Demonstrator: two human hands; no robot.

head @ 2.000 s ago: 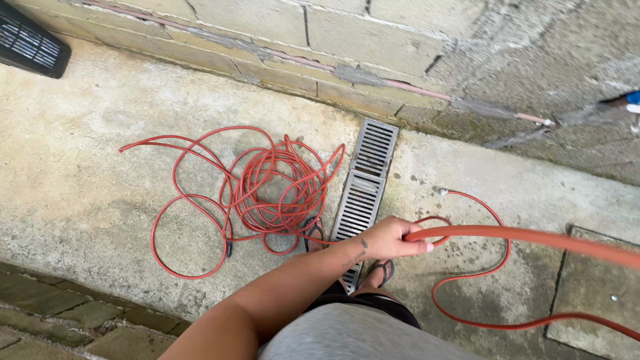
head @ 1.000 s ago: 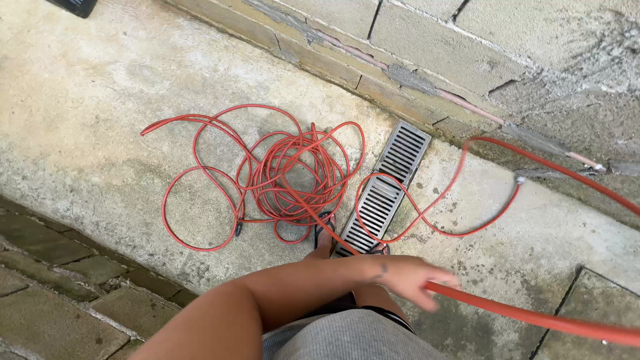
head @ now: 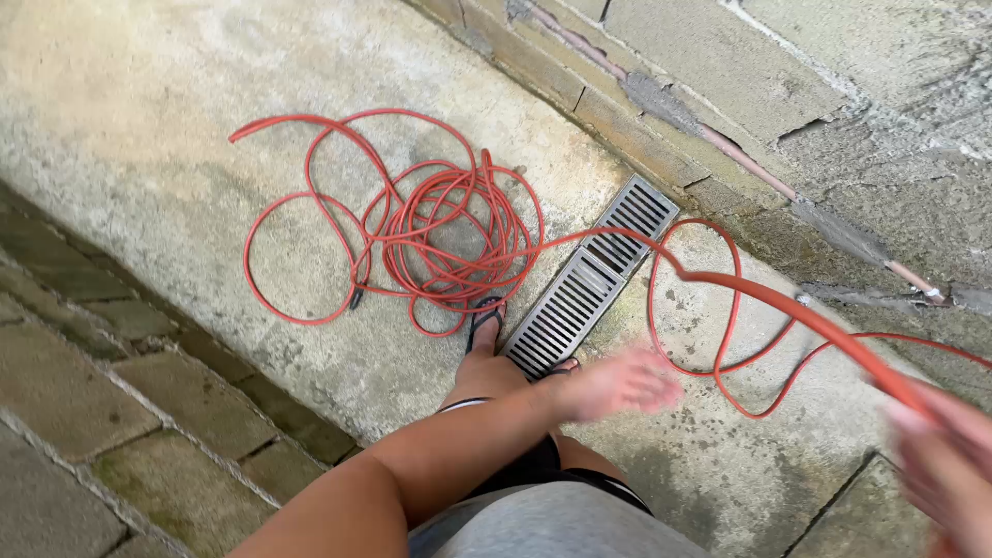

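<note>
A long red hose lies in a tangled coil on the concrete floor. From the coil one length rises over the drain grate to my right hand, which is blurred at the right edge and closed round it. My left hand is also blurred, with its fingers apart and nothing in it, below the raised hose. A dark fitting sits at the lower left of the coil. Another loop of hose lies right of the grate, with a metal-looking end near the wall.
A metal drain grate crosses the floor by my sandalled feet. A block wall with a pipe set along it stands at the upper right. Another block wall runs along the lower left. A slab edge shows at the lower right.
My left hand has let go of the hose it held in both earlier frames. My right hand has come into view at the right, on the hose.
</note>
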